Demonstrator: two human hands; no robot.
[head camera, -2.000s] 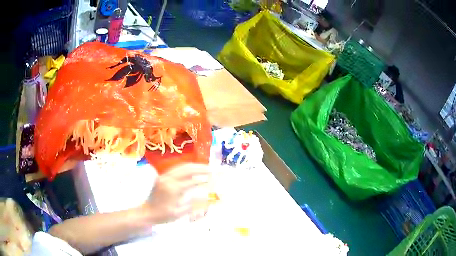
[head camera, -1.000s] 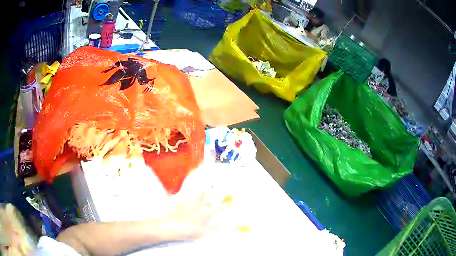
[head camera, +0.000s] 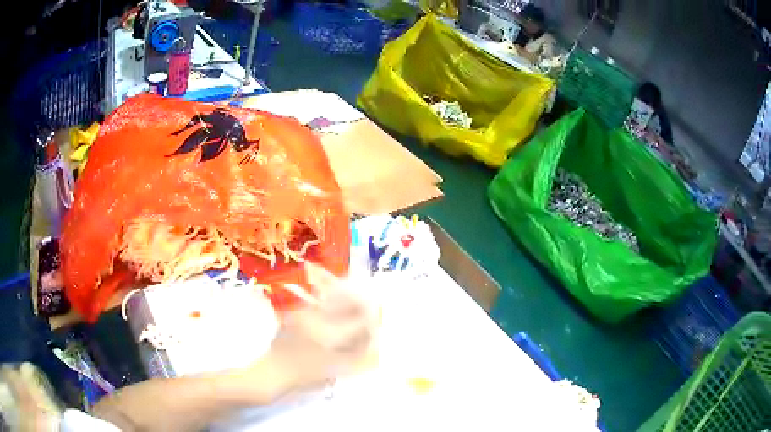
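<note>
My left hand (head camera: 325, 325) reaches in from the lower left over the overexposed white table (head camera: 473, 363). It is blurred, and I cannot tell whether it holds anything. My right hand is not in view. Just beyond my left hand lies a large red-orange plastic bag (head camera: 220, 181) with a dark print. Cream strips (head camera: 173, 249) spill from its near opening. More pale strips lie on and beside a white block-like part (head camera: 211, 325), perhaps the machine head. A small orange-yellow spot (head camera: 421, 385) shows on the table.
A white-and-blue bundle (head camera: 404, 245) sits right of the bag, with cardboard (head camera: 385, 169) behind. Yellow (head camera: 406, 84) and green (head camera: 592, 261) bags stand on the floor at right, a green basket (head camera: 719, 380) at lower right. People sit at the back right.
My left hand has drawn back from the table toward the bag's near edge. The bag's red flap hangs less far forward, and strips now show on the white block. The orange spot beside the hand no longer shows.
</note>
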